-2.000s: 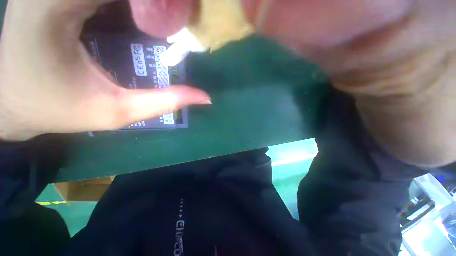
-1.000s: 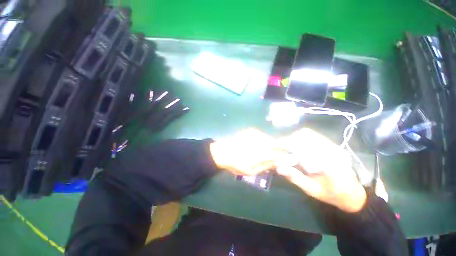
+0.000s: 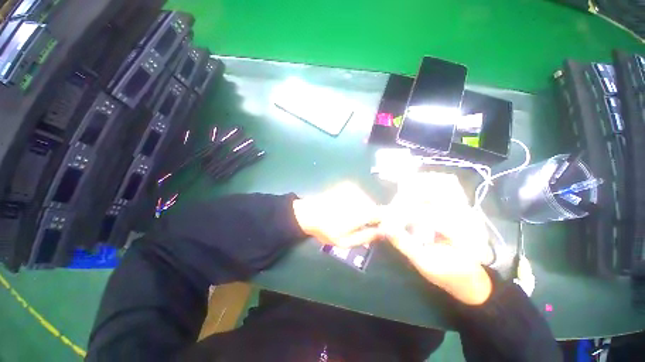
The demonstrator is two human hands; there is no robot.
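A small flat dark unit with white printed marks [image 3: 348, 256] shows below my left hand, near the bench's front edge. My left hand [image 3: 341, 218] is over its upper part, with fingertips meeting my right hand. My right hand [image 3: 442, 237] is beside it on the right, fingers bent toward the left hand. Both hands are strongly overexposed, so anything pinched between the fingertips cannot be made out.
Tall black tray stacks stand left [image 3: 106, 141] and right [image 3: 601, 162]. Black leads [image 3: 230, 157] lie at left. A pale phone-like device [image 3: 311, 109], dark phone-like devices [image 3: 433, 99], a white adapter [image 3: 396, 162], white cable [image 3: 488, 177] and clear cup [image 3: 555, 189] are beyond my hands.
Two seconds ago the hands filled the close view, with a yellowish thing at the fingers. Since one second ago the view has shifted slightly, and the hands stay together near the unit.
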